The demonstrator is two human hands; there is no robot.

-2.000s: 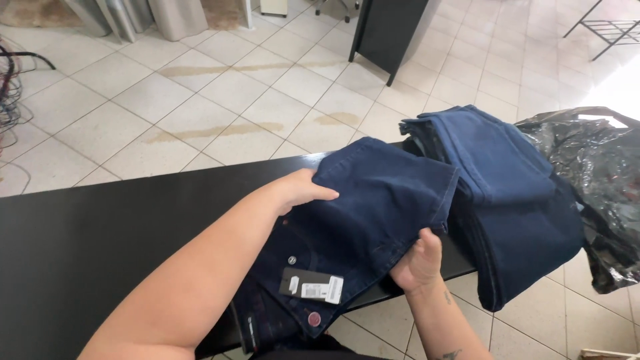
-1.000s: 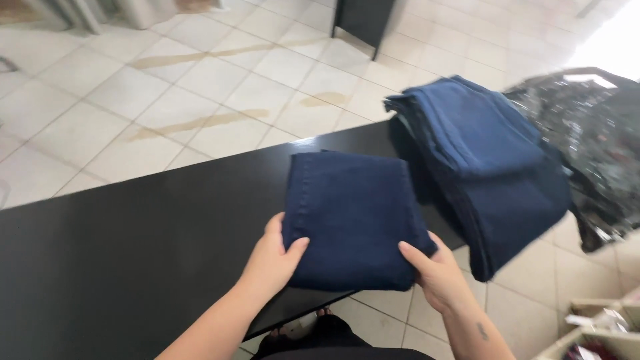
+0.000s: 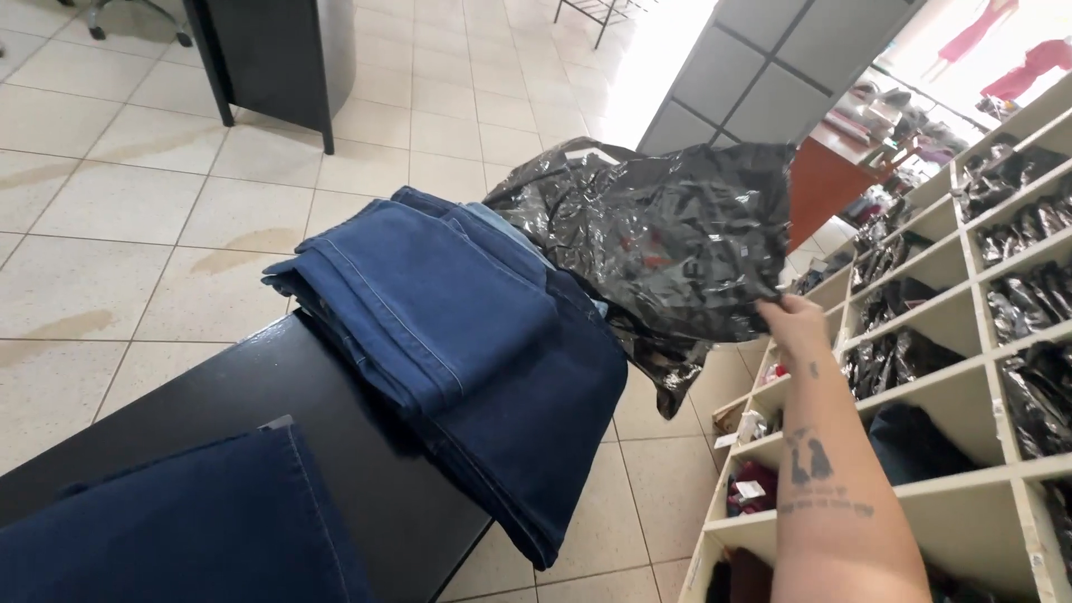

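Observation:
My right hand (image 3: 796,322) grips the lower right edge of a dark plastic bag (image 3: 653,234), lifted beyond the jeans. The bag is crinkled and shiny, with some red and dark print. Left of it lies a stack of folded blue jeans (image 3: 469,335) on the end of a black table, overhanging its edge. The folded dark blue jeans (image 3: 193,528) rest on the table at lower left, apart from the stack. My left hand is out of view.
The black tabletop (image 3: 368,486) runs to the lower left. Cream shelving (image 3: 946,368) with bagged garments stands close on the right. A black desk (image 3: 260,67) is on the tiled floor at upper left, and a grey panel (image 3: 745,67) stands beyond the bag.
My right hand has let go of the folded dark jeans and taken hold of the plastic bag, which is now raised and spread. The view has swung right.

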